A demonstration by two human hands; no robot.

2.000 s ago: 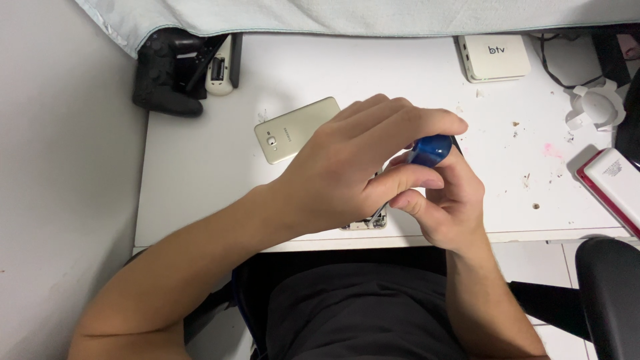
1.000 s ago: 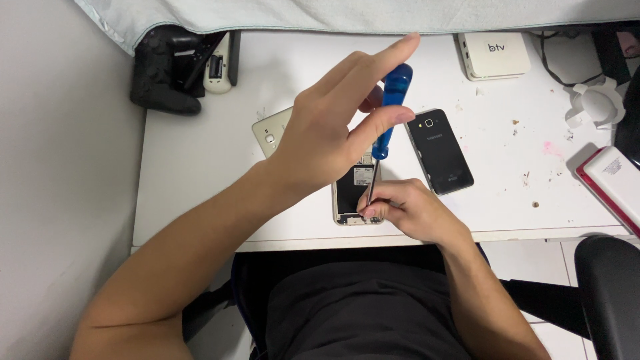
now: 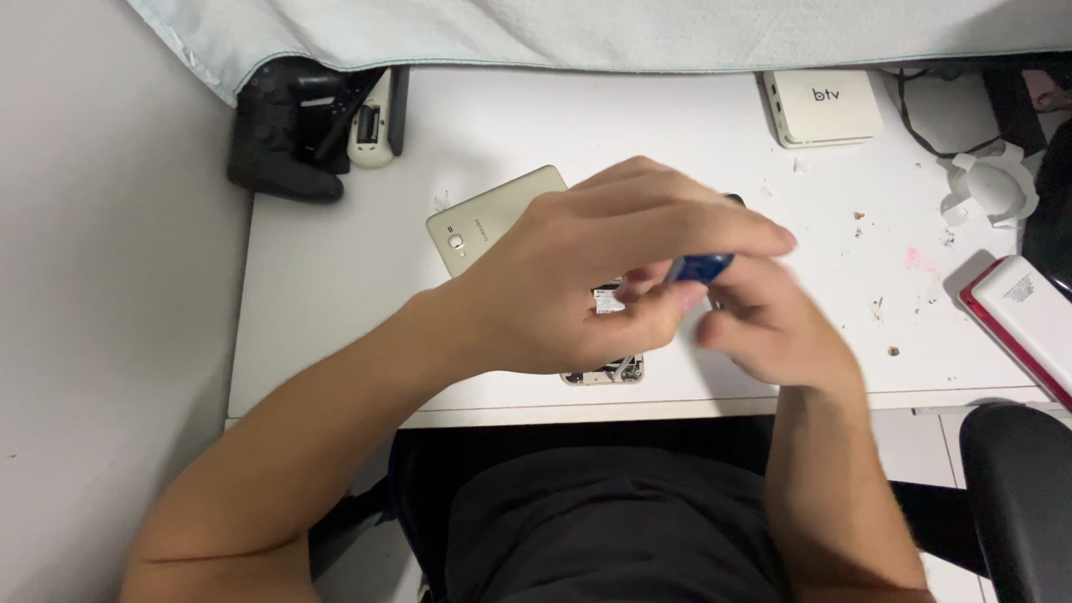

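Note:
My left hand [image 3: 620,268] holds the blue handle of a screwdriver [image 3: 702,268] between thumb and fingers, above the desk. Beneath it lies an opened smartphone [image 3: 603,375], its lower end showing bare inner parts; the rest is mostly covered by my hand. The screwdriver's metal shaft reaches down to that lower end. My right hand [image 3: 779,327] is raised beside the handle, blurred, thumb and fingers apart; whether its fingers touch the handle is hidden. A gold phone back cover [image 3: 498,222] lies behind my left hand. Most of a black phone [image 3: 735,200] is hidden behind the hands.
A black game controller [image 3: 280,142] and a remote with its batteries showing [image 3: 373,130] lie at the back left. A white TV box [image 3: 825,109], a white plastic bracket [image 3: 992,188] and a white and red device [image 3: 1022,318] are on the right. A pale cloth [image 3: 586,33] hangs along the back.
My right hand has moved up from the opened phone's lower end to beside the screwdriver handle. My left hand has tilted lower over the phone and now covers most of it.

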